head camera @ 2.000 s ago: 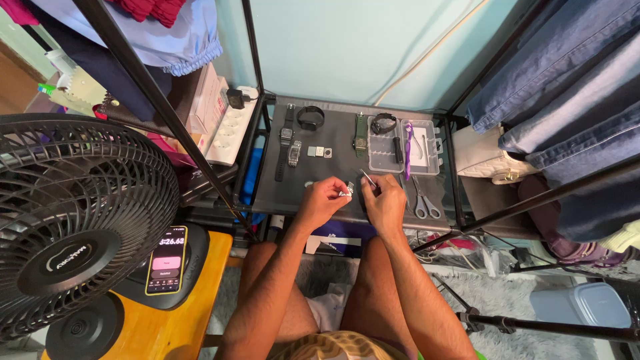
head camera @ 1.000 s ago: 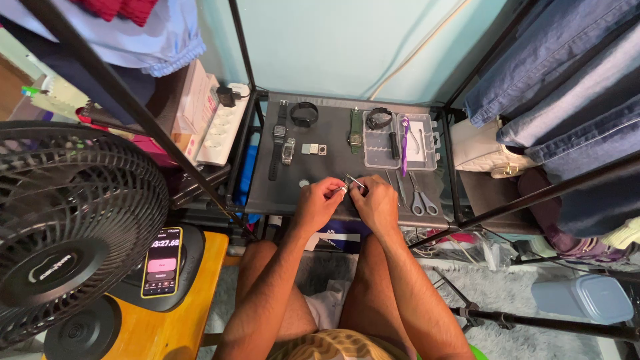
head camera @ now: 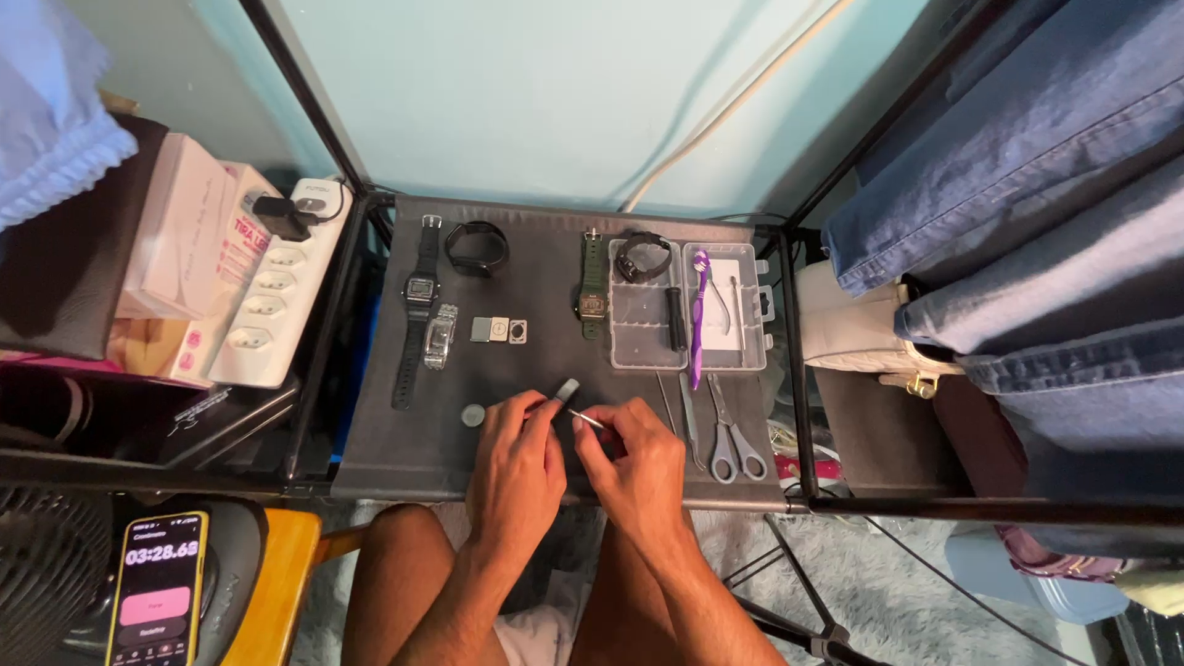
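Note:
My left hand point(head camera: 520, 446) holds a small grey metallic piece point(head camera: 567, 389) between thumb and fingers, at the near middle of the dark shelf. Close on its right, my right hand point(head camera: 638, 453) pinches a thin metal tool point(head camera: 588, 421), its tip pointing at that piece. A small round disc point(head camera: 473, 415) lies left of my left hand. Beyond it are a metal-band digital watch point(head camera: 440, 337), a black digital watch point(head camera: 421, 291), a black band point(head camera: 477, 248) and small square parts point(head camera: 499, 329). A green-strap watch point(head camera: 592, 302) lies beside the plastic box.
An open clear compartment box point(head camera: 647, 362) holds a black watch point(head camera: 643, 257); a purple toothbrush point(head camera: 698, 319) rests on it. Tweezers point(head camera: 690, 421) and grey-handled scissors point(head camera: 737, 454) lie nearer. Black frame posts point(head camera: 797, 370) flank the shelf; a power strip point(head camera: 264, 319) and phone point(head camera: 157, 592) are left.
My hands have drawn slightly apart, and the grey piece now shows more clearly above my left fingers. Both hands stay low over the near middle of the shelf.

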